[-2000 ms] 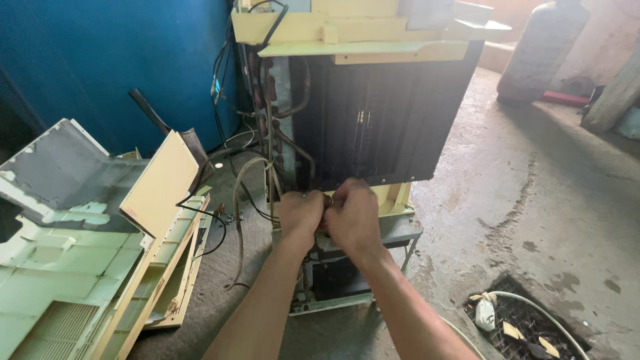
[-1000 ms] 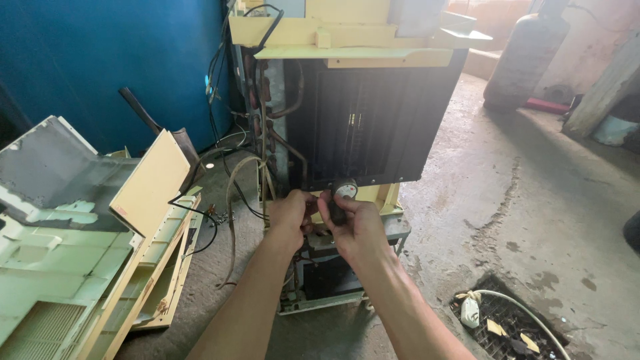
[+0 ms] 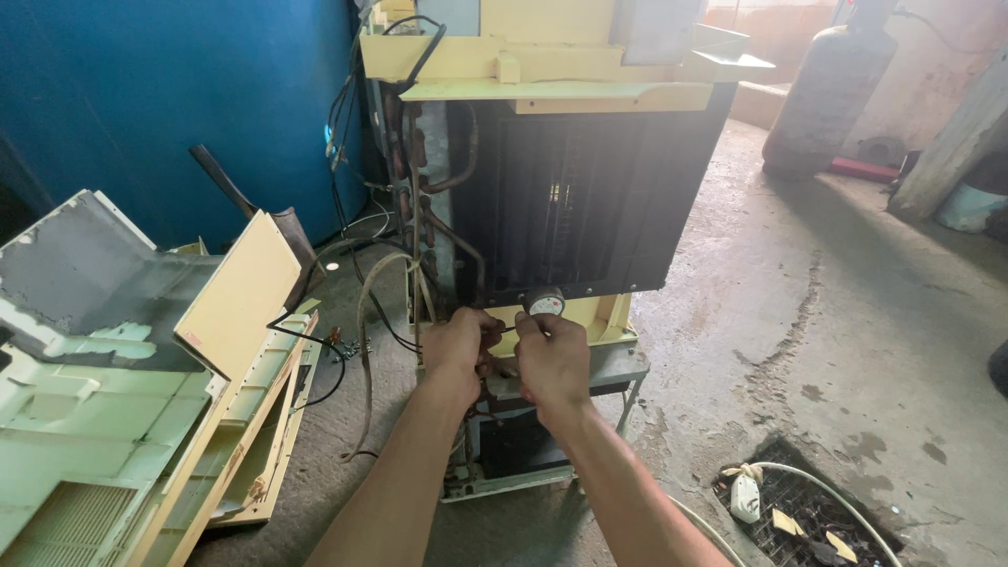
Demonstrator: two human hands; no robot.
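Observation:
An opened appliance with a dark finned coil panel (image 3: 583, 197) and a yellow plastic frame (image 3: 472, 63) stands before me. Copper pipes (image 3: 457, 236) run down its left side. Low at the panel's bottom edge, my left hand (image 3: 457, 350) has its fingers closed around a small part, mostly hidden by them. Close beside it on the right, my right hand (image 3: 551, 354) pinches a thin dark piece that spans the gap between both hands. A small round part with a white, marked face (image 3: 545, 302) shows just above my right fingers, touching or near them.
Removed plastic covers (image 3: 94, 417) lie at the left, with loose screws (image 3: 354, 346) near them. A blue tank (image 3: 181, 94) stands behind. Cables (image 3: 366, 315) hang left of the appliance. A floor grate (image 3: 803, 504) with a white cord lies at the lower right; a gas cylinder (image 3: 835, 94) stands far right.
The round part with the white face, not visible two seconds ago, shows above my right hand. My hands have moved slightly apart, and the thin dark piece shows between them.

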